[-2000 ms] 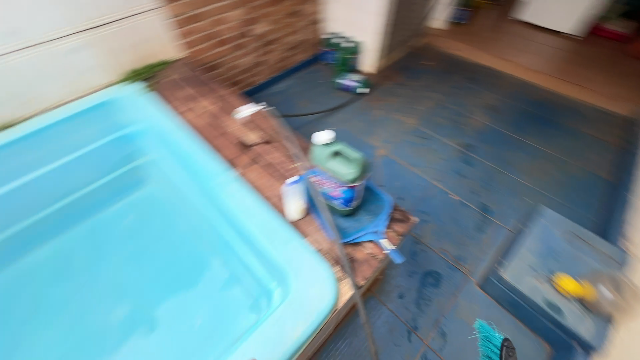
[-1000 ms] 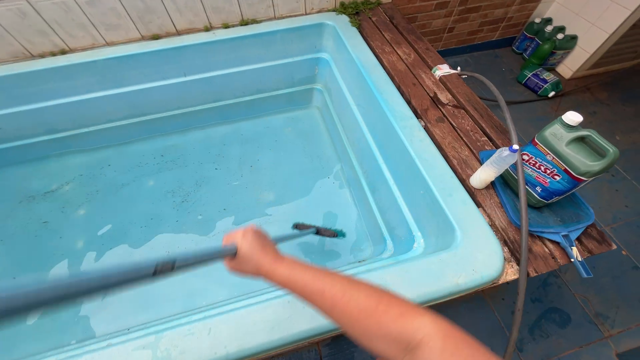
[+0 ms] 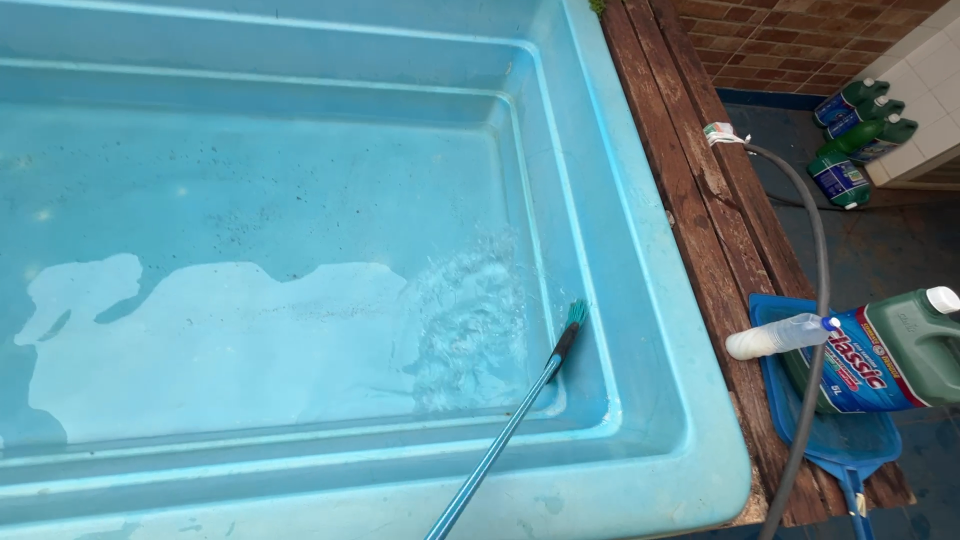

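Note:
Neither my left hand nor my right hand shows in the frame. A broom or brush with teal bristles (image 3: pixel 576 313) rests against the stepped side wall near the right corner of a light blue pool (image 3: pixel 712 465). Its blue metallic pole (image 3: pixel 491 454) slants down and runs out at the bottom edge, so its grip is hidden. Rippled water (image 3: pixel 469 330) lies just left of the brush head. Dark specks are scattered over the pool floor under shallow water.
On the wooden deck (image 3: pixel 694 247) lie a blue leaf skimmer (image 3: pixel 862 450), a green jug (image 3: pixel 900 352) and a small clear bottle with a blue cap (image 3: pixel 780 336). A grey hose (image 3: pixel 817 247) crosses them. Several green jugs (image 3: pixel 840 180) are by the tiled wall.
The brush head has moved from the water to the pool's right side wall. The hand seen on the pole one second ago is out of view. Ripples have appeared in the water.

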